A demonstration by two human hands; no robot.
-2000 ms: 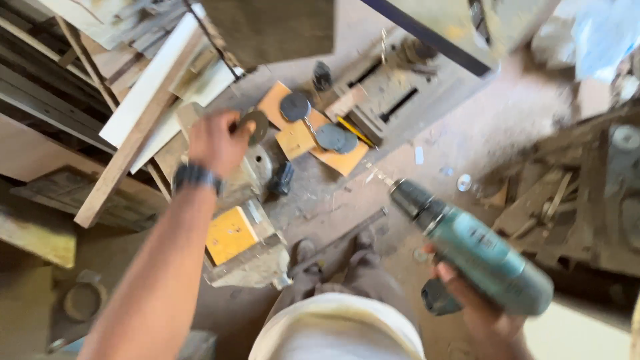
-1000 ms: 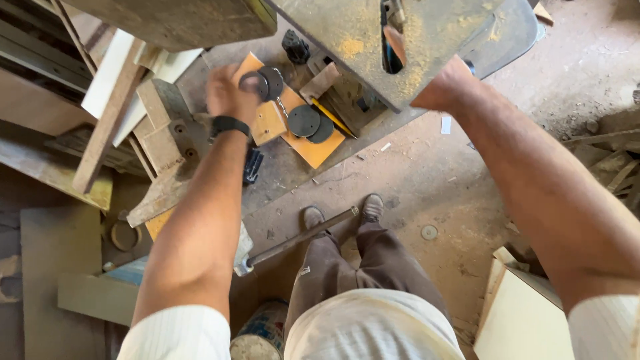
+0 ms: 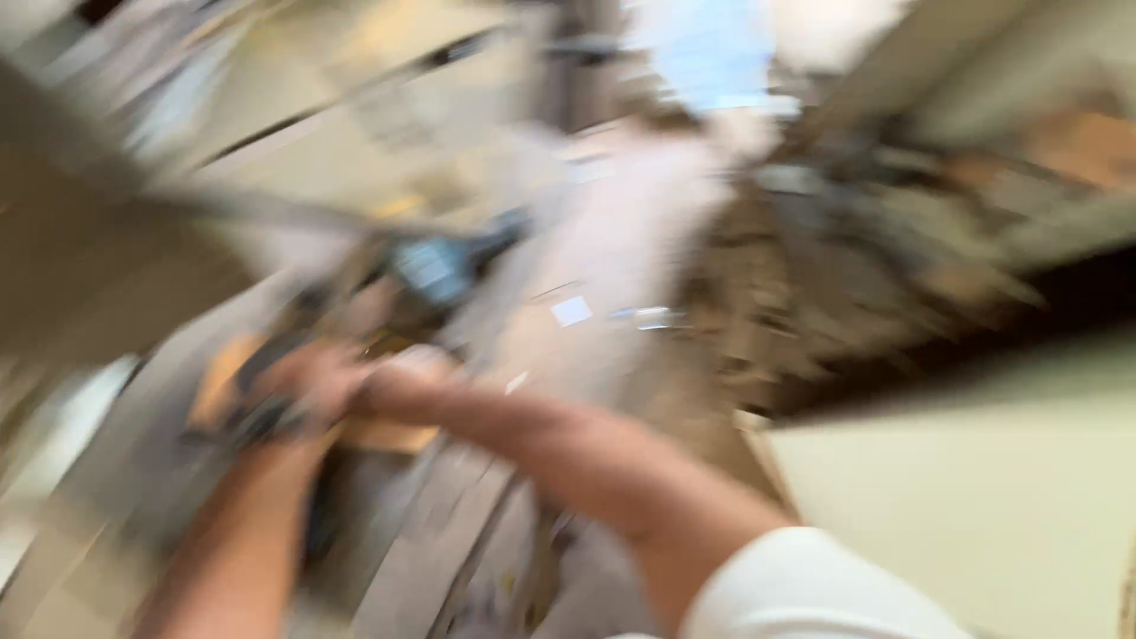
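Observation:
Strong blur covers the head view. My left hand point(image 3: 306, 386), with a dark wristband, is low at the left, beside an orange sheet point(image 3: 222, 382). Right next to it is my right hand point(image 3: 408, 368), the two close together or overlapping. Whether either hand holds something cannot be made out. Just beyond the hands lies a blurred teal and black object point(image 3: 433, 269), perhaps the power drill. Another orange piece point(image 3: 388, 435) shows below my right hand.
A dark brown panel point(image 3: 98, 240) juts in from the left. Pale machine tables or boards point(image 3: 382, 133) stand beyond the hands. Small white scraps point(image 3: 571, 311) lie on the dusty floor point(image 3: 612, 231). Piled offcuts point(image 3: 754, 284) and a large cream board point(image 3: 967, 479) are at the right.
The view has swung strongly and blurred. My right hand held the teal drill two seconds ago, then reached by the saw-dusted table; it is now beside my left hand.

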